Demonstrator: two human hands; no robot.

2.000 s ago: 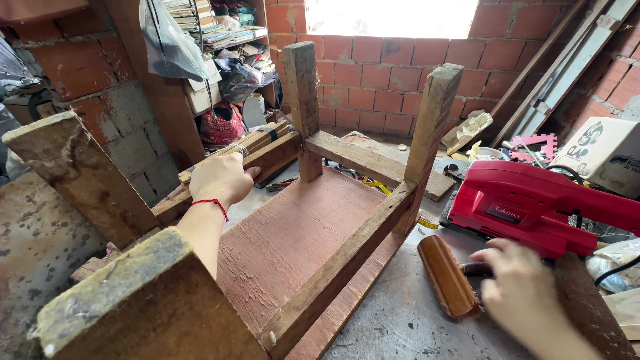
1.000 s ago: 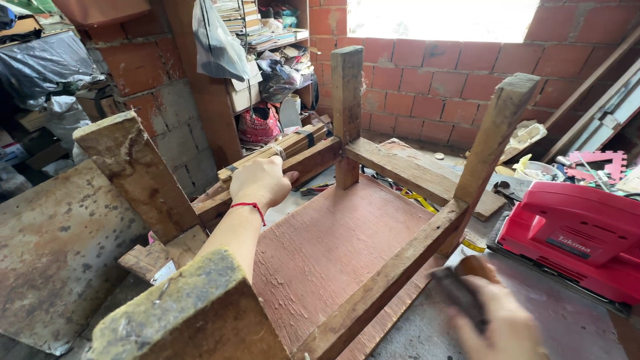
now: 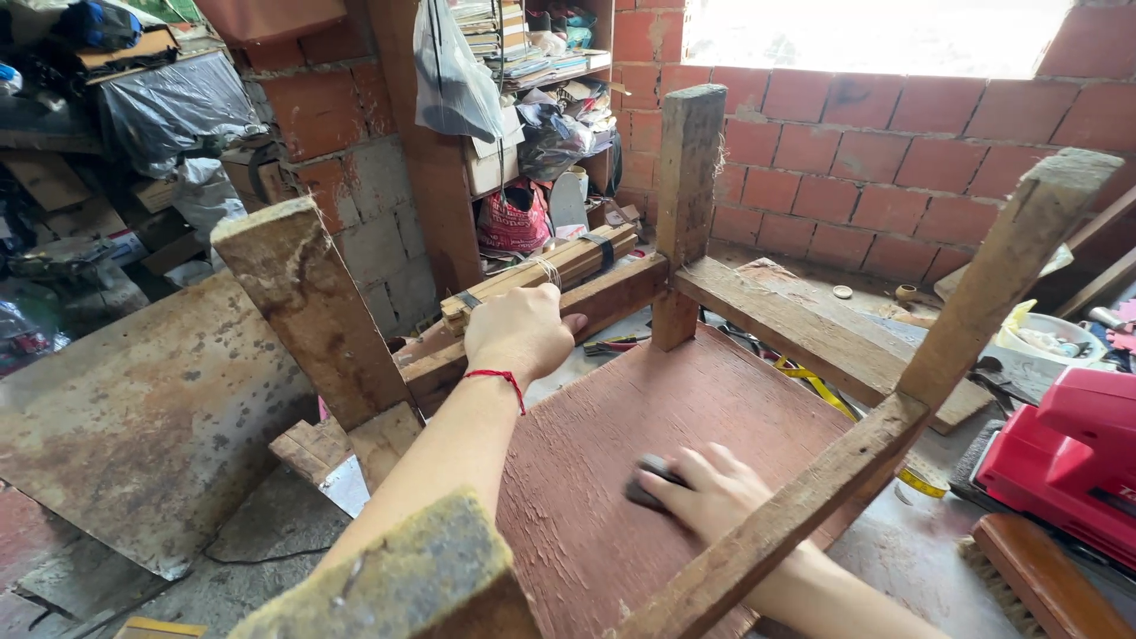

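Observation:
An upturned wooden stool or small table frame stands with its legs upward, its reddish-brown panel showing peeling, rough streaks. My left hand is closed around the far-left wooden rail, a red string bracelet on its wrist. Inside the frame, my right hand holds a small dark block against the panel; the block is slightly blurred, so its exact kind is unclear. The right forearm passes under the near-right rail. A brush with a wooden back lies at the lower right, bristles to the left.
A red power sander rests at the right edge, near a yellow tape measure. Bundled wood strips lie beyond my left hand. Rough-topped legs jut up around the frame, one close at the bottom. Shelves and a brick wall stand behind.
My right hand has moved left from beside the brush, over the near-right rail's outer side, to the panel inside the frame, now with the dark block. My left hand stays on the rail.

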